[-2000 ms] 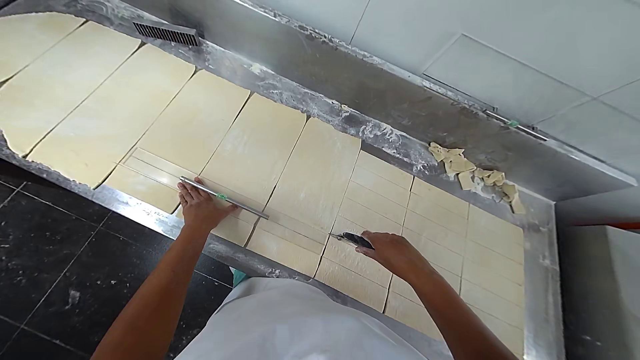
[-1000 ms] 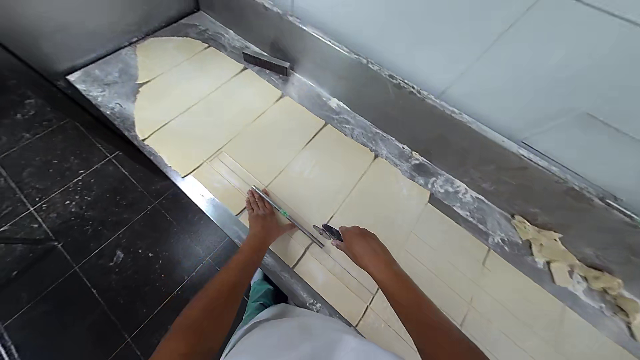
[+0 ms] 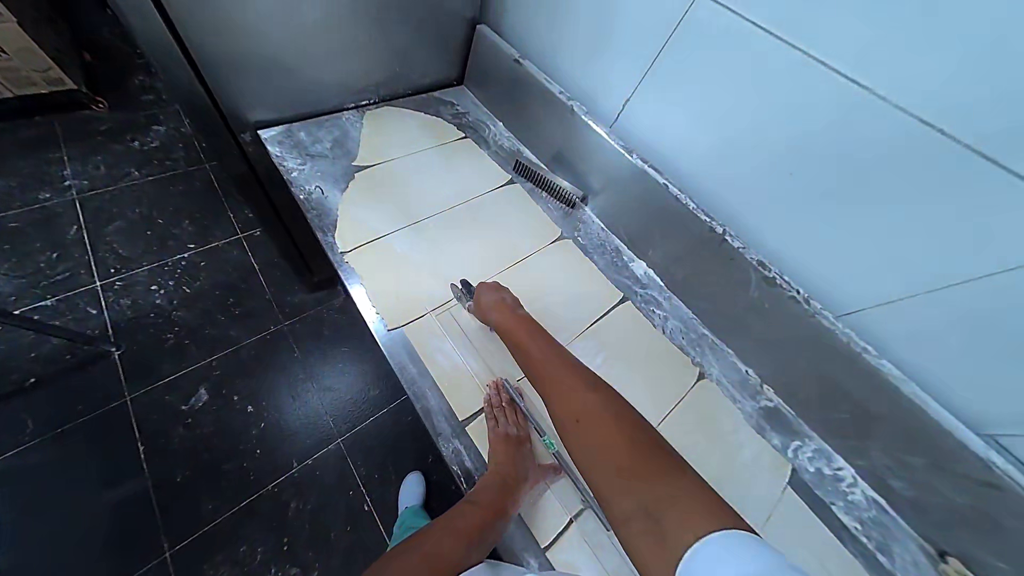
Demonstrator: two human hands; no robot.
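Note:
Flat dough sheets [image 3: 448, 248], split by long cuts, cover the floured metal worktop [image 3: 308, 156]. My right hand [image 3: 496, 304] grips a cutter with a round blade [image 3: 458, 293], held at the far end of a clear straightedge [image 3: 468, 340] lying on the dough. Flat on that straightedge, with fingers spread, rests my left hand [image 3: 510, 444], nearer my body. Beside its fingers runs the metal handle bar [image 3: 556, 452] of the straightedge, partly behind my right forearm.
A brush [image 3: 548, 184] lies by the metal backsplash [image 3: 640, 224]. Dough scraps [image 3: 952, 565] show at the lower right edge. A metal panel [image 3: 320, 56] closes the far end. Dark floor tiles [image 3: 240, 432] lie left of the worktop.
My right hand with the cutter has moved away from my body, past my left hand, to the straightedge's far end. The view has swung left towards the worktop's far end.

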